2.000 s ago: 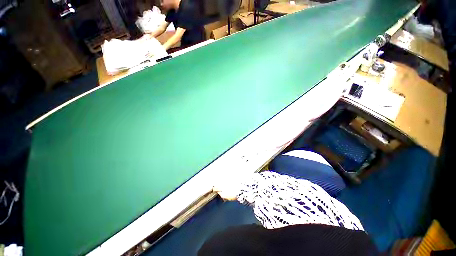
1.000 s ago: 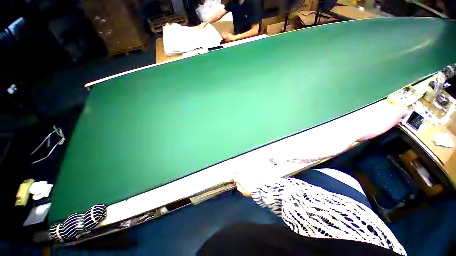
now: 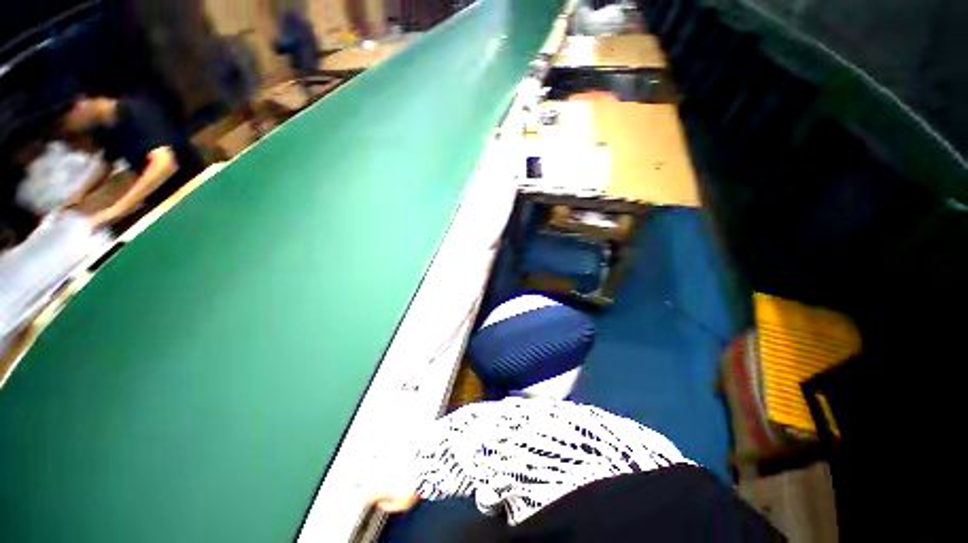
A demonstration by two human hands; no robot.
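A hand, apparently my right hand [image 3: 393, 501], rests at the near edge of the pale conveyor rail [image 3: 409, 366]. It is small, blurred and partly washed out, and its fingers cannot be made out. No object shows in it. A white sleeve with a black pattern [image 3: 541, 445] runs right from it, partly hidden by dark clothing at the bottom. My left hand is not in view. The wide green conveyor belt [image 3: 265, 286] stretches ahead on the left.
A round navy stool with white stripes [image 3: 533, 345] stands beside the rail. Wooden tables [image 3: 647, 154] line the rail ahead. A yellow ribbed piece [image 3: 801, 355] is at the right. Across the belt, a person in dark clothes [image 3: 149, 143] handles white material [image 3: 48, 265].
The view has swung right, along the belt. The striped bundle at the belt corner has left the view. The yellow piece shows more fully. The hand remains at the rail.
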